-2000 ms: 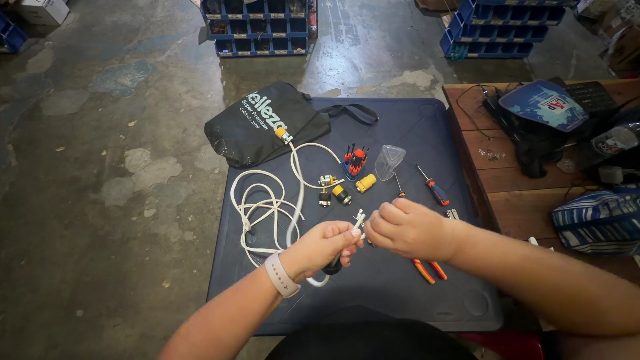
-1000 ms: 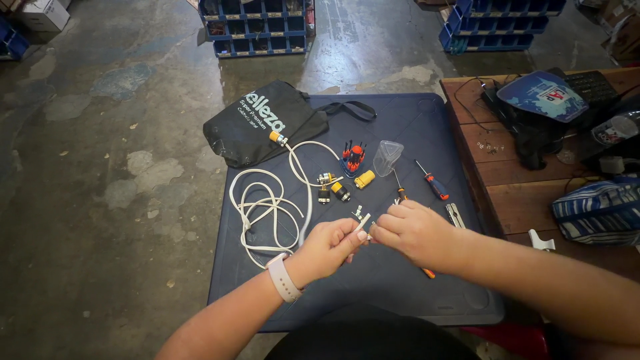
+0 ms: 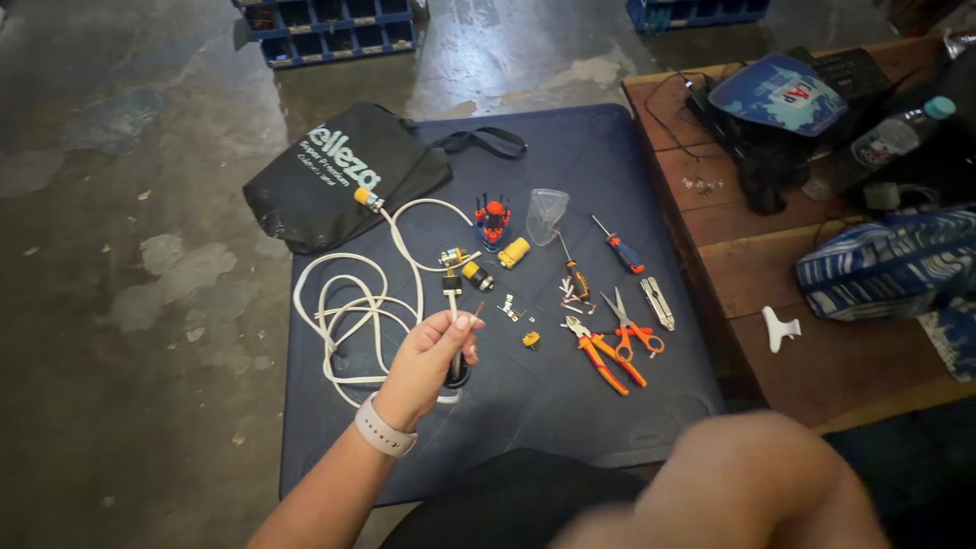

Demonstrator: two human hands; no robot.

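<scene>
My left hand [image 3: 438,351] pinches the end of a white electrical cable [image 3: 420,290], with a bare reddish conductor sticking out past the fingertips. A black cable part [image 3: 459,372] hangs just below these fingers. My right hand [image 3: 732,480] is a blur near my body at the lower right; its fingers cannot be made out. Yellow-and-black plug connectors [image 3: 477,276] and a yellow plug shell [image 3: 514,252] lie beyond the left hand. To its right are small metal terminals [image 3: 511,309], a yellow plug insert [image 3: 531,340], diagonal cutters [image 3: 598,354], orange-handled scissors [image 3: 627,332] and cut wire pieces [image 3: 570,293].
The dark blue table [image 3: 526,427] also bears a black bag [image 3: 343,175], a precision screwdriver set [image 3: 494,223], a clear plastic cover [image 3: 547,216], screwdrivers [image 3: 625,253] and a folded multitool [image 3: 657,303]. A wooden table [image 3: 770,274] stands close on the right, holding a bottle and a striped bag.
My right hand has moved away from my left hand, back toward my body at the lower right. My left hand still holds the cable end. The cutters and scissors now show more fully.
</scene>
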